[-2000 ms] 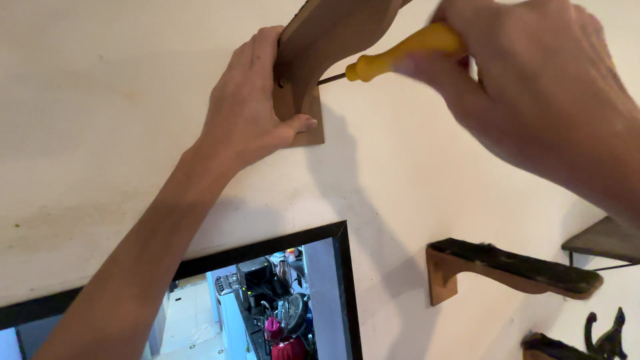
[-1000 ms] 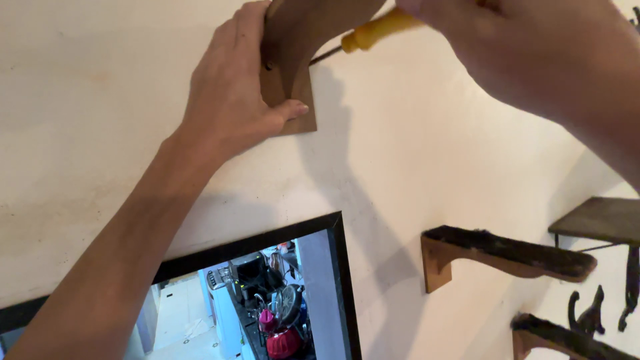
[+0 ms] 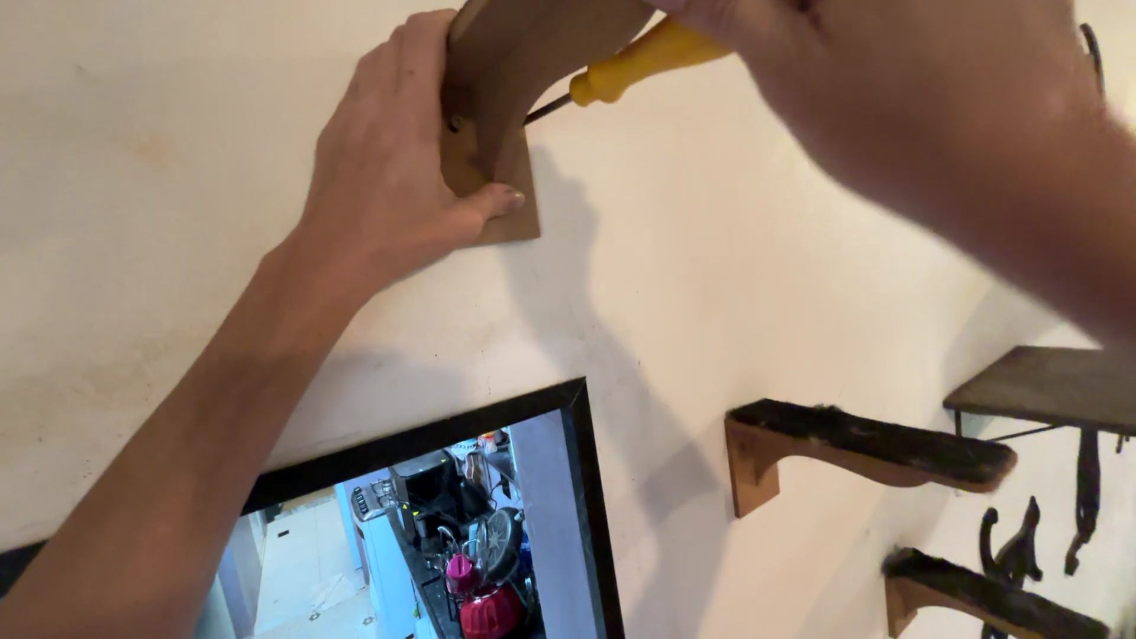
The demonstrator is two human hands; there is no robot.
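Against the wall at the top centre is a brown wooden shelf bracket (image 3: pixel 510 71) with a flat back plate (image 3: pixel 519 209). My left hand (image 3: pixel 390 151) grips the bracket and plate from the left, its thumb across the plate's lower part. My right hand (image 3: pixel 825 80), cut off by the top edge, is closed on the yellow handle of a screwdriver (image 3: pixel 621 71). The screwdriver's shaft slants down to the left and meets the plate behind the bracket's curved edge, where its tip is hidden. A dark screw or hole (image 3: pixel 455 122) shows in the plate beside my left palm.
Below hangs a black-framed mirror (image 3: pixel 581 461) reflecting a cluttered room. Right of it, a wooden bracket shelf with a dark fuzzy top (image 3: pixel 870 439) juts from the wall, a similar one (image 3: pixel 985 581) lower down. A dark shelf (image 3: pixel 1056 382) and black cat-shaped figures (image 3: pixel 1016 546) are at the far right.
My right hand and the screwdriver have shifted slightly relative to the bracket; the handle sits at a somewhat different angle. My left hand keeps its hold on the bracket.
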